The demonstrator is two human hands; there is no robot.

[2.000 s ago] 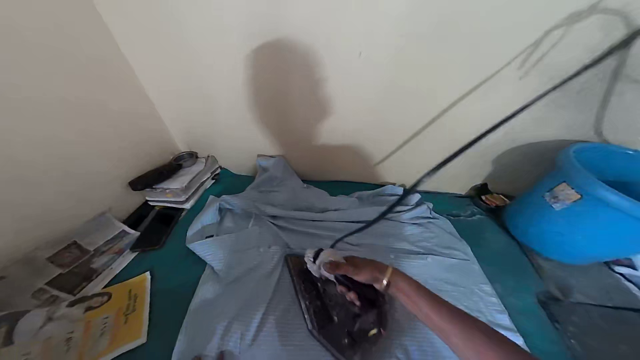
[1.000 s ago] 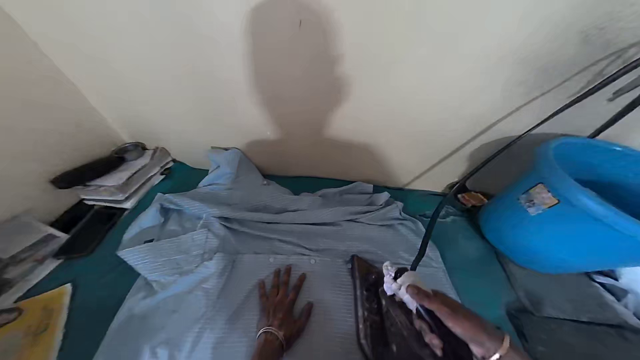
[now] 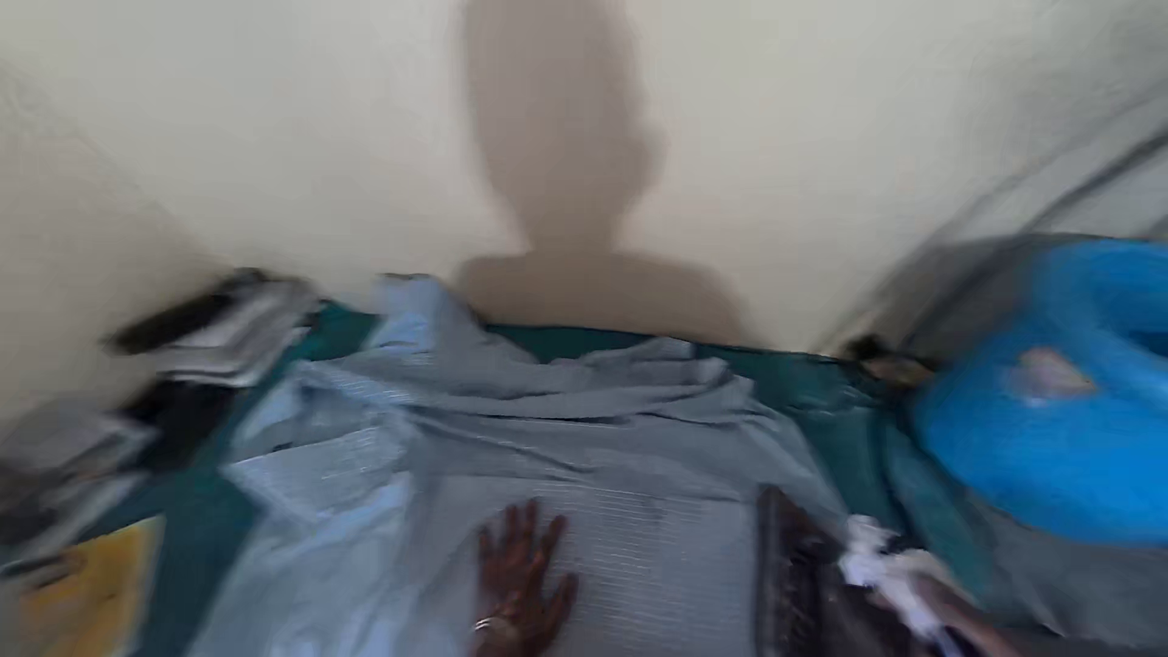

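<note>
A light blue-grey striped shirt (image 3: 620, 557) lies spread over a green cloth, with bunched folds along its far side. My left hand (image 3: 518, 579) rests palm down on the smooth part of the shirt, fingers apart, a bangle at the wrist. Near the shirt's right side, my right hand (image 3: 954, 607), blurred and partly cut off by the lower edge, is on the handle of a dark clothes iron (image 3: 794, 575). White cloth is wrapped about the handle's front. The iron's underside is hidden.
A blue plastic tub (image 3: 1022, 429) stands at the right, with a dark cord (image 3: 1095, 178) near it against the wall. On the left are stacked papers (image 3: 237, 338) with a dark object on top, a black item (image 3: 182, 415), newspaper (image 3: 64, 465) and a yellow printed sheet (image 3: 100, 584).
Two seconds ago the iron was near the shirt's middle; it is now at the right side. My left hand, barely in view then, lies flat on the shirt. The view has shifted.
</note>
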